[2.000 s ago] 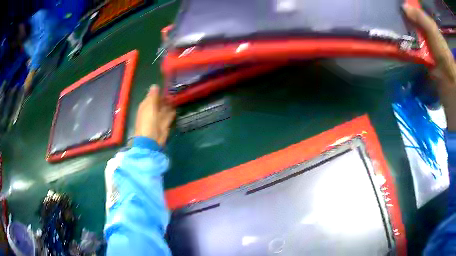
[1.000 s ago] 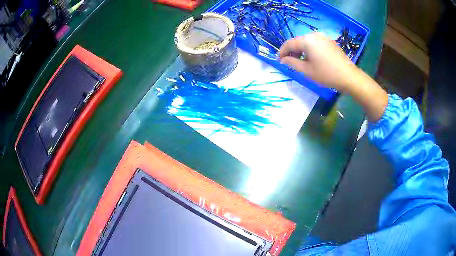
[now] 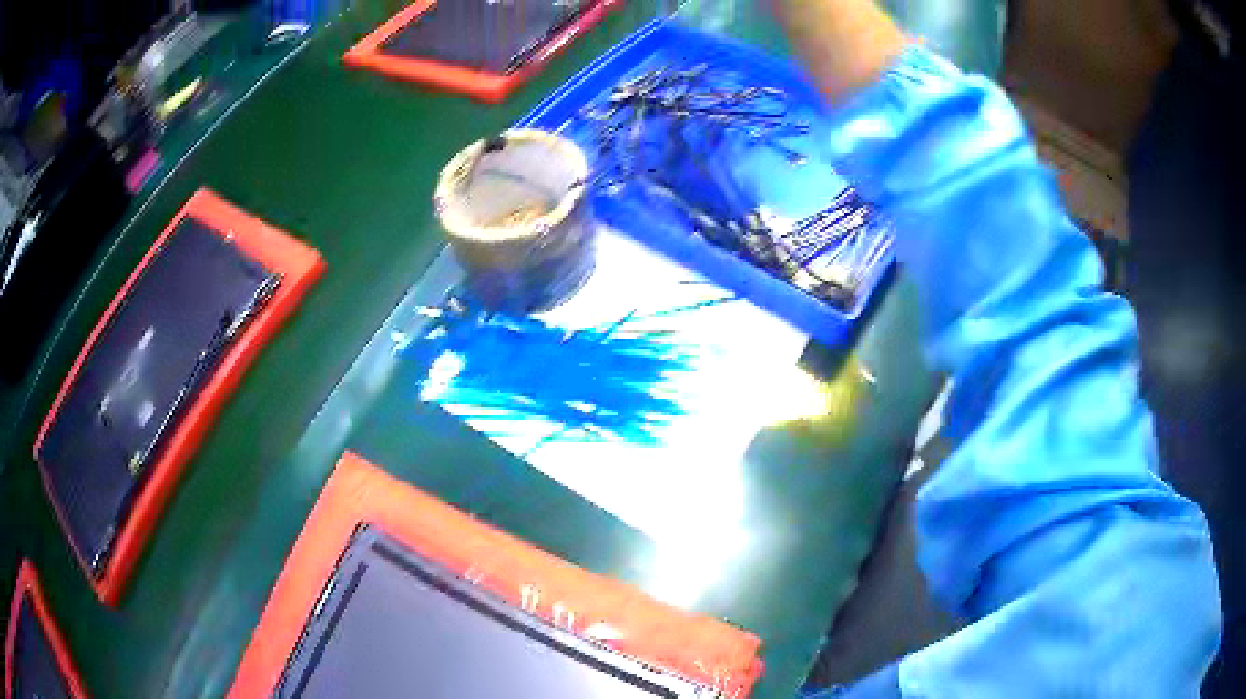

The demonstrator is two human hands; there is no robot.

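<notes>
My right hand [image 3: 836,44] is cut off by the top edge, over the far side of the blue parts bin; only the wrist and part of the hand show, so its fingers are hidden. My left hand is out of the picture. The blue parts bin [image 3: 731,255] holds tangled dark cables. A laptop lid back cover [image 3: 437,635] lies in its red foam tray [image 3: 410,512] at the bottom, cut off by the edge.
A thick round tub [image 3: 526,253] stands beside the bin. Blue film strips [image 3: 574,382] lie on a white sheet [image 3: 670,512]. More trayed covers lie at the left [image 3: 150,369], lower left [image 3: 41,642] and top [image 3: 478,34]. The bench edge runs down the right.
My right hand has moved from the bin's near edge up and away to the top of the picture. The view has shifted, so the bench things sit lower and mostly further left.
</notes>
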